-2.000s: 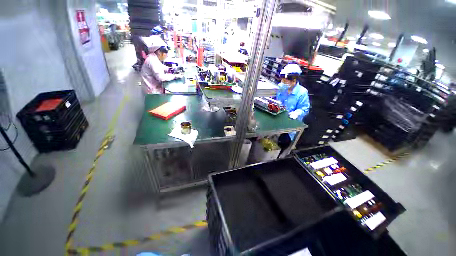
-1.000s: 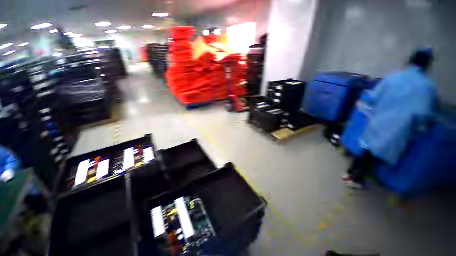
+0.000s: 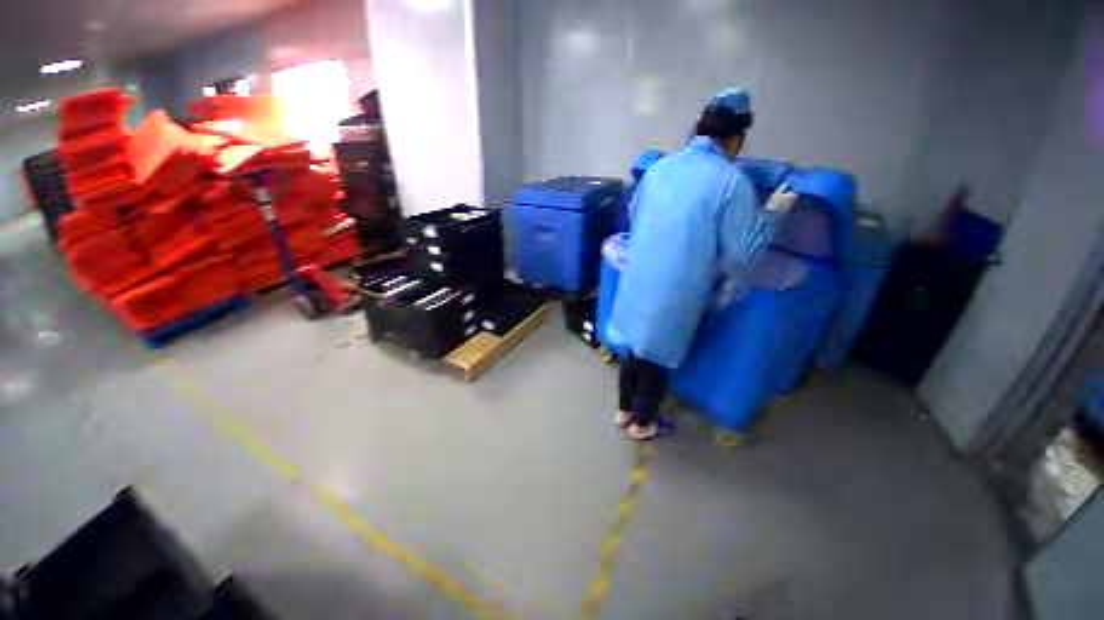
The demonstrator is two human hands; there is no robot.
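Neither of my hands shows in the head view. Nearest in front of me, the corner of a black tote [image 3: 115, 563] is cut off by the lower left edge. Its inside is dark, and I cannot tell what it holds. No circuit board is visible in the part that shows.
A person in a light blue smock [image 3: 680, 254] stands at large blue bins [image 3: 757, 345]. A closed blue box [image 3: 567, 236] and black totes [image 3: 418, 317] stand by the pillar. Red trays [image 3: 182, 218] are piled at the left beside a hand pallet truck [image 3: 317, 291]. Yellow lines cross the floor.
The view has swung right, away from the green bench and the totes with boards. The board in the near tote has left the picture. The person in blue and the bins now stand near the middle.
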